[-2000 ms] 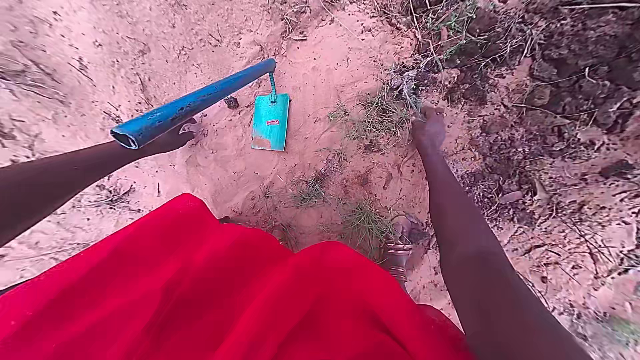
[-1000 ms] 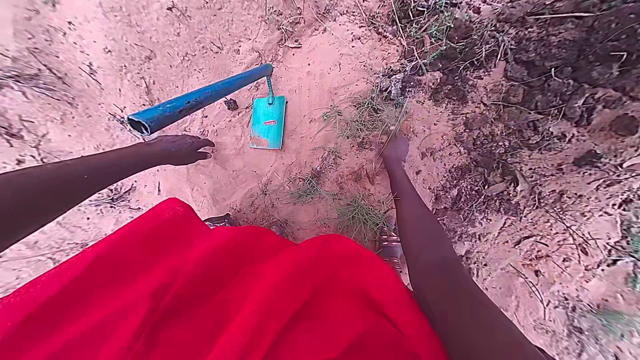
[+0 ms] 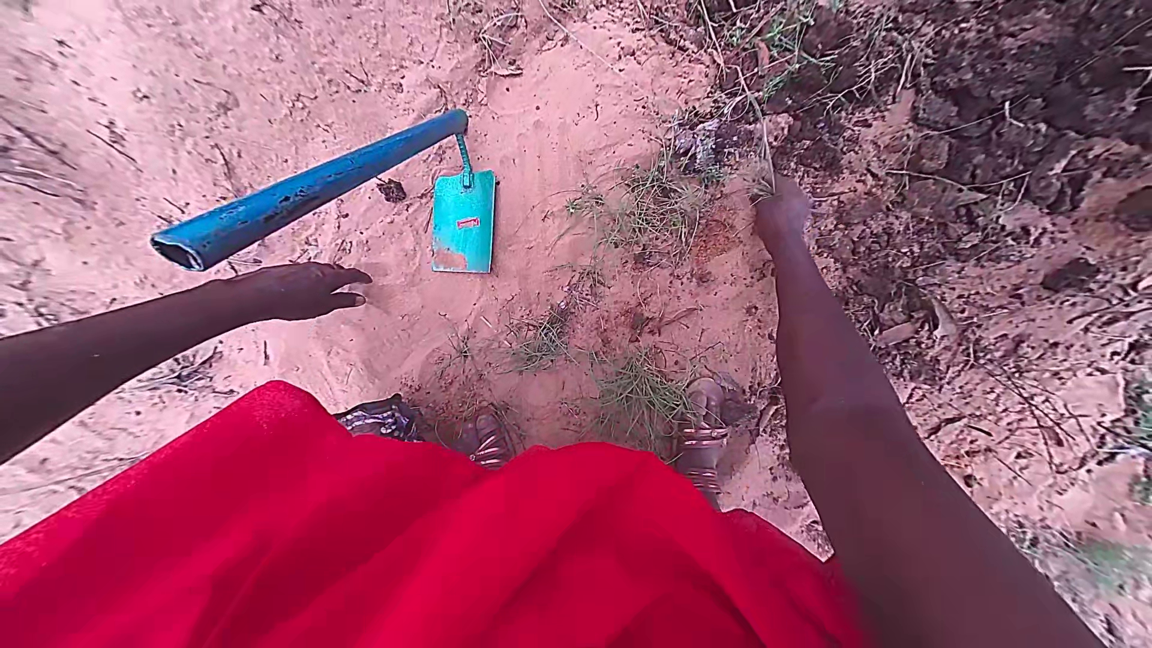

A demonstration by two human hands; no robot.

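Note:
My left hand (image 3: 306, 291) is held over the sand with its fingers apart and nothing in it. Just beyond it lies a hoe with a blue pipe handle (image 3: 315, 191) and a flat turquoise metal blade (image 3: 464, 222), which carries a small red label. My right hand (image 3: 781, 211) is closed on thin grass stems (image 3: 765, 153) at the right, by the edge of the dark soil; its fingers are partly hidden. Uprooted or growing grass (image 3: 652, 211), which of the two I cannot tell, lies just left of that hand.
Dark clods and dry twigs (image 3: 981, 171) cover the ground at the right. More grass tufts (image 3: 643, 391) stand near my sandalled feet (image 3: 704, 436). Red cloth (image 3: 432, 549) fills the lower part of the view. A small dark clod (image 3: 391, 190) lies beside the hoe handle.
My left hand was at the lower end of the hoe handle two seconds ago; it is now off it, nearer me. The hoe lies much as before.

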